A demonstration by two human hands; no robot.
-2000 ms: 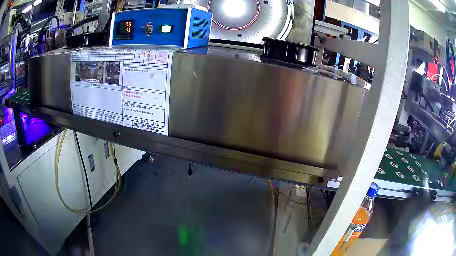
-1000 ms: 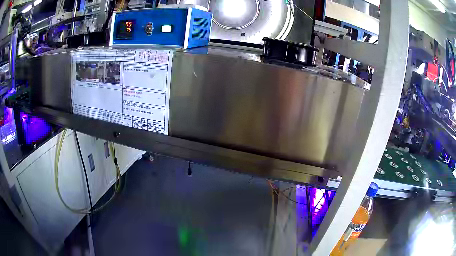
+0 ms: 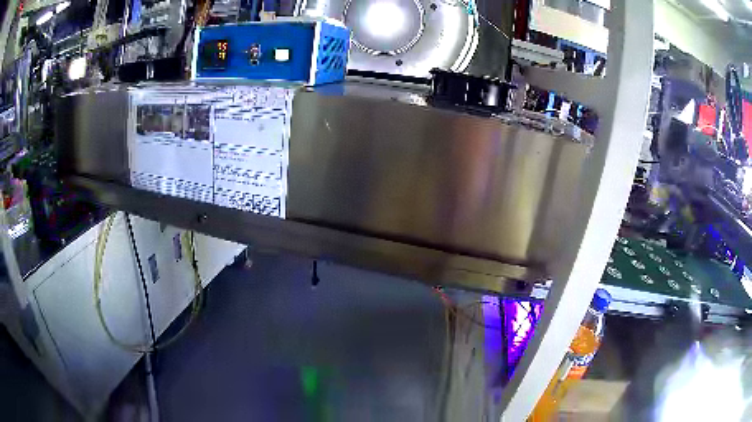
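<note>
Neither of my hands is in the picture. Nearest in front is a wide brushed steel machine housing (image 3: 429, 181). A white instruction sheet (image 3: 210, 152) with photos and text is on its front at the left. A blue control box (image 3: 268, 53) with red digits and a small lit switch stands on top. Behind it is a large silver disc (image 3: 445, 37) with concentric rings, cut off by the top edge. A low black ribbed round fixture (image 3: 472, 91) sits to the right of the disc's lower edge.
A white slanting post (image 3: 589, 222) stands at the right. Behind it are a green conveyor (image 3: 672, 268) with rows of pale round parts and a bottle (image 3: 571, 363) of orange liquid. A white cabinet (image 3: 74, 305) with a yellow hose loop (image 3: 101, 309) is low at the left.
The view has shifted slightly, so the box and sheet sit further right and the post and bottle further left. The violet glow at the left has gone; the one by the post, absent at first, remains.
</note>
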